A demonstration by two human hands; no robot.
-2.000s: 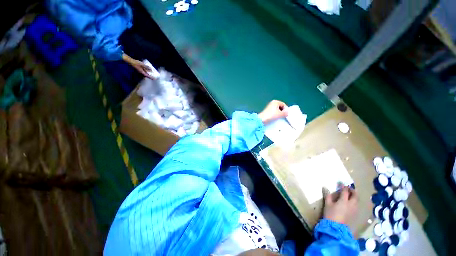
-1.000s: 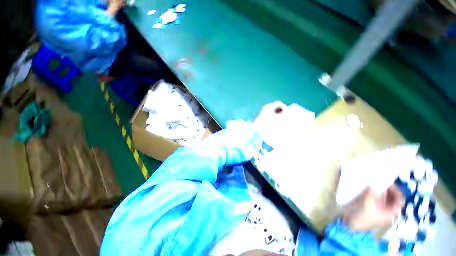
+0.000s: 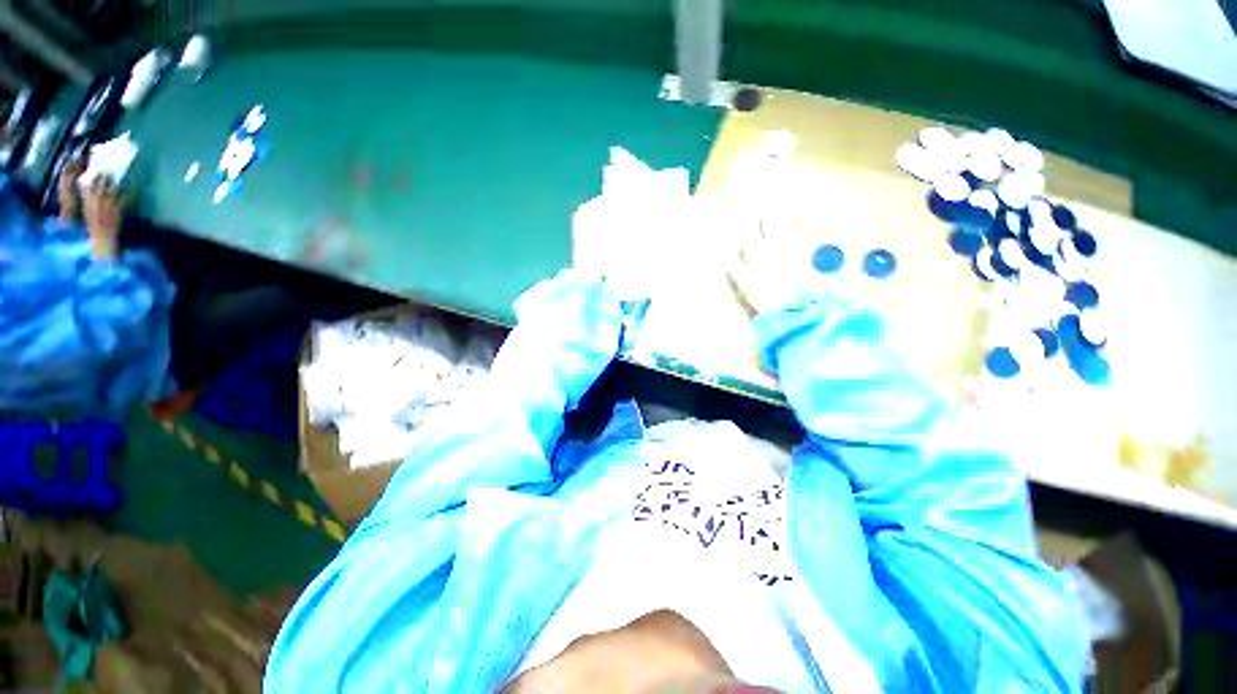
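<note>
White sheets (image 3: 640, 203) stand out at the end of my left sleeve, over the bench edge. My left hand (image 3: 597, 252) is washed out by glare and blends with them, so its grip cannot be made out. My right hand (image 3: 764, 278) is also overexposed, low over the tan cardboard (image 3: 848, 143), beside the left one; its fingers and anything in them cannot be told. Two dark blue discs (image 3: 853, 260) lie just right of it. A loose pile of white and dark blue discs (image 3: 1011, 224) lies farther right.
A green bench (image 3: 448, 149) runs left, with a small disc cluster (image 3: 240, 153). A grey post (image 3: 699, 54) stands at the back. An open carton (image 3: 319, 454) of white pieces is below the edge. Another person's hands (image 3: 95, 210) hold something white at far left. A pale board (image 3: 1167, 366) lies right.
The view has turned and levelled. My right hand has moved from beside the disc pile to near my left hand. Two dark discs now lie apart from the pile.
</note>
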